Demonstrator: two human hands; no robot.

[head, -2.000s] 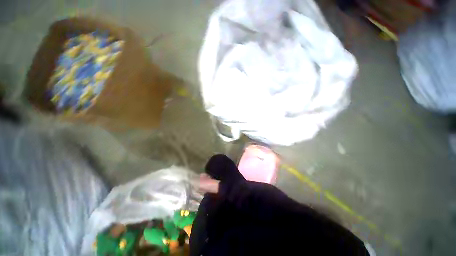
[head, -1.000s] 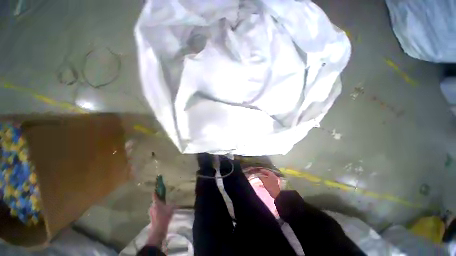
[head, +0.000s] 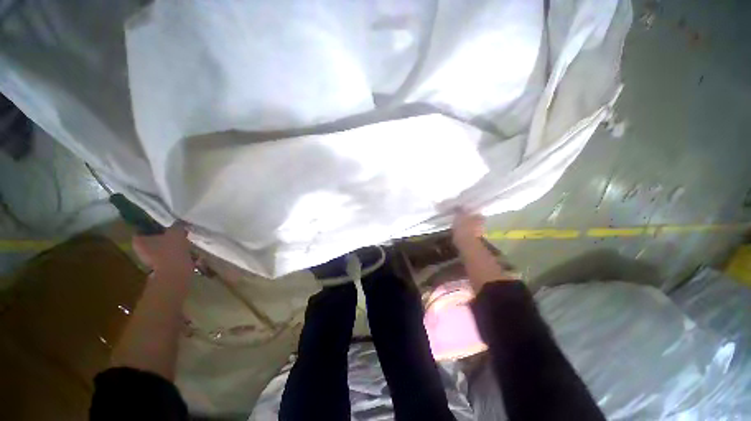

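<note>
A large white woven bulk bag (head: 329,173) fills the upper part of the view, its open rim towards me. My left hand (head: 165,247) is at the bag's near left rim and holds a dark green hand tool (head: 136,212) with a thin metal tip pointing up and left. My fingers there are partly hidden, so whether they also grip the rim is unclear. My right hand (head: 468,226) is closed on the near right rim of the bag, its fingertips partly hidden by the fabric.
A pink stool (head: 454,322) is beside my legs. A brown carton (head: 70,321) is at lower left. White sacks (head: 622,345) lie at lower right, with something yellow (head: 741,263) at the right edge. A yellow line (head: 609,233) crosses the grey floor.
The bag now appears much closer and larger. My right hand has moved from beside the stool to the bag's rim. My left hand has come up to the left rim with the tool.
</note>
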